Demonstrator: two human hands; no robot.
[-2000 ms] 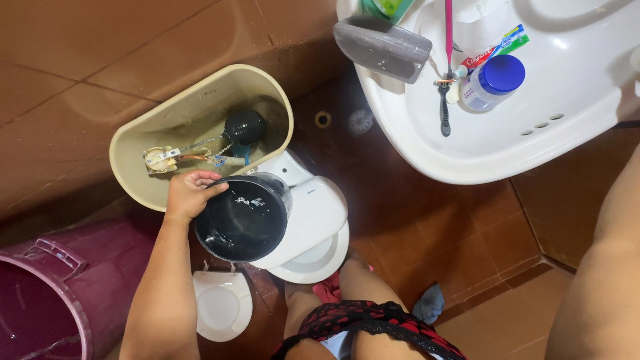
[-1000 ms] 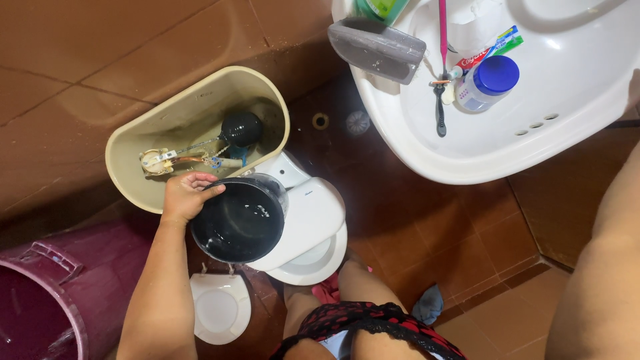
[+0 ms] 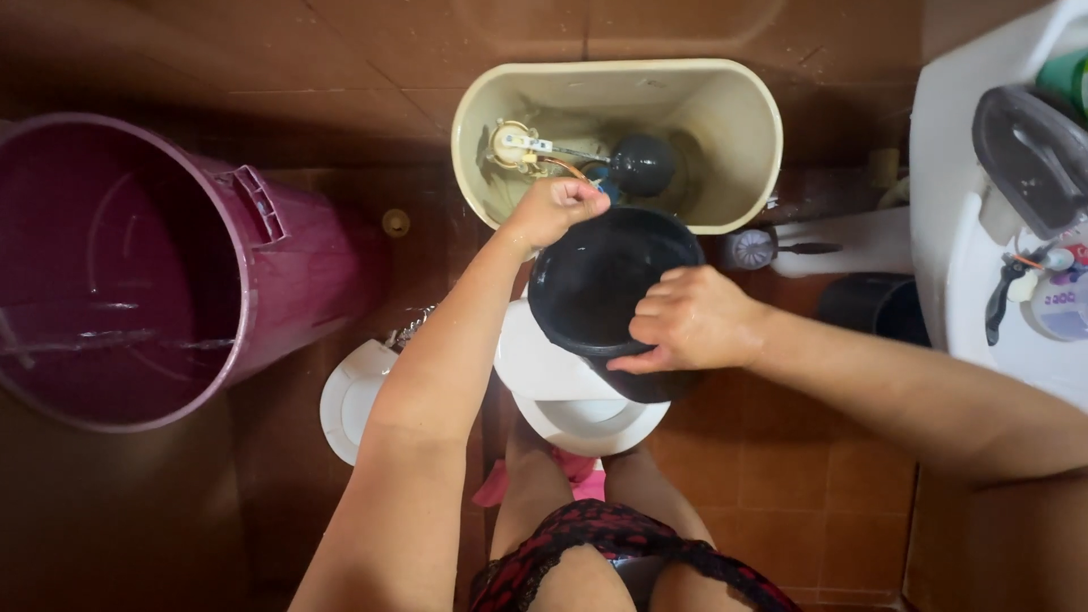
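A round black plastic bucket [image 3: 603,272] is over the white toilet seat and lid [image 3: 552,357], just in front of the beige, lidless toilet tank [image 3: 739,161]. My left hand [image 3: 558,208] pinches something small and thin beside the bucket's upper left rim; whether it is the bucket's handle is unclear. My right hand [image 3: 693,323] grips the lower right rim, thumb outside. Inside the tank are a fill valve [image 3: 512,144] and a black float ball [image 3: 643,164] on a metal rod. The bucket's inside is dark, so its contents cannot be told.
A large purple plastic barrel [image 3: 297,263] stands at left. A white lid-like piece [image 3: 348,399] lies on the tiled floor near the toilet. At right is a white washbasin [image 3: 969,280] with a gray dish [image 3: 1020,161] and a razor [image 3: 1003,297]; a toilet brush [image 3: 752,249] and dark bin [image 3: 875,302] are below.
My right hand has come into view and taken hold of the bucket's rim; before, only my left hand was at the bucket. The view has swung round, bringing the tank to the middle.
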